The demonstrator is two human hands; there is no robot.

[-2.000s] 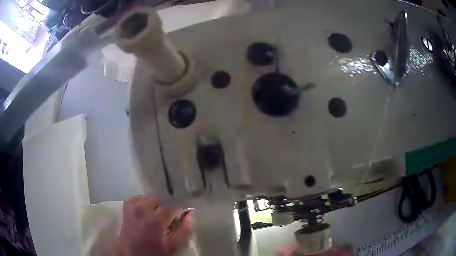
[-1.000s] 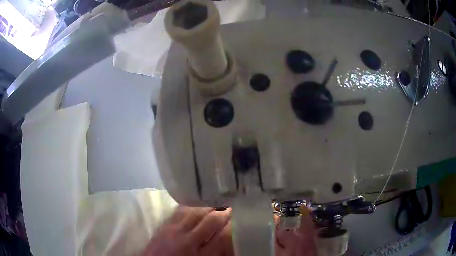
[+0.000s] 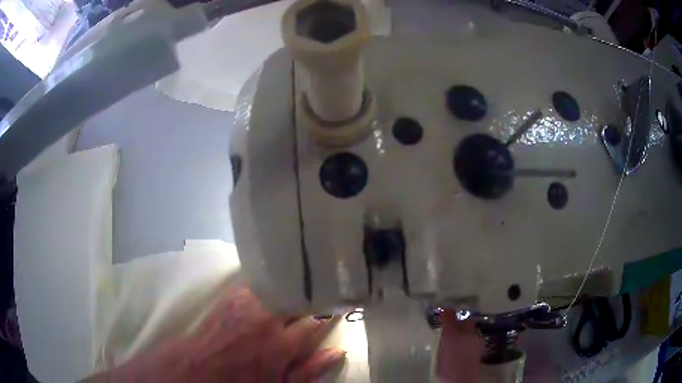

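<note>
The off-white sewing machine head [image 3: 426, 217] fills the middle and hides most of the needle area. Cream fabric [image 3: 161, 299] lies on the table left of the head, creased near the hand. My left hand [image 3: 239, 340] is blurred and lies on this fabric, its fingertips by the brightly lit gap under the head. My right hand [image 3: 457, 348] shows only as a small patch between the pale front bar [image 3: 402, 344] and the tension assembly [image 3: 502, 348]. Its fingers and any grip are hidden.
A straight-edged cream pile [image 3: 60, 254] is at the left. Another cream piece [image 3: 224, 56] lies behind the head. A grey curved arm [image 3: 90, 93] crosses the upper left. Black-handled scissors [image 3: 594, 329] and a yellow box [image 3: 656, 307] are at the right.
The view has shifted, with the head now further right. My left hand has come from partly behind the front bar to left of it. Cream fabric has spread out beside the head.
</note>
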